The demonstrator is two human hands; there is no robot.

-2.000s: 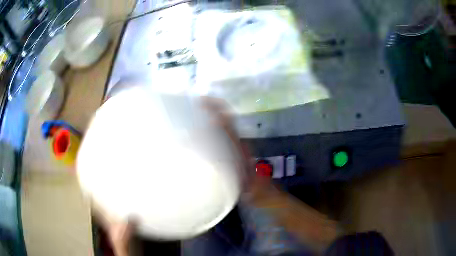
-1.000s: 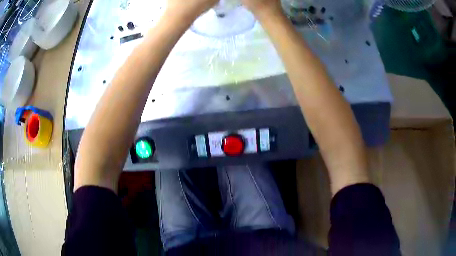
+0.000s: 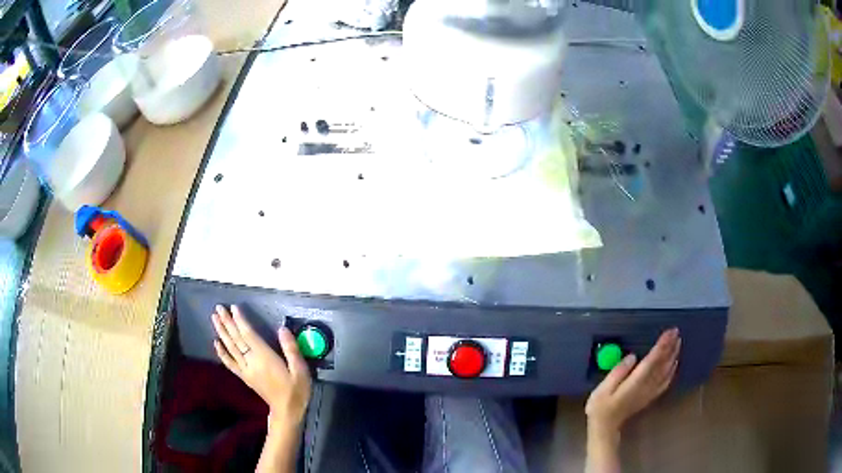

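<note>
My left hand (image 3: 263,362) lies on the dark front panel (image 3: 369,325), its thumb beside the left green button (image 3: 313,342), fingers apart and empty. My right hand (image 3: 635,381) lies at the panel's right end, its thumb at the lower edge of the right green button (image 3: 609,356), also empty. A white housing (image 3: 485,55) stands at the back centre of the metal table, with a clear round part (image 3: 503,152) below it. A pale yellowish sheet (image 3: 517,222) lies under them. Glare hides how they touch.
A red button (image 3: 466,359) is at the panel's centre. On the left bench (image 3: 185,185) are several white bowls (image 3: 177,81) with clear walls and a yellow tape roll in a blue holder (image 3: 118,259). A fan (image 3: 766,69) is at upper right, an open carton (image 3: 775,369) at lower right.
Both hands have come back from the round part at the table's centre to the front panel, beside the green buttons. The white housing, last seen blurred in my hands, now stands at the back centre.
</note>
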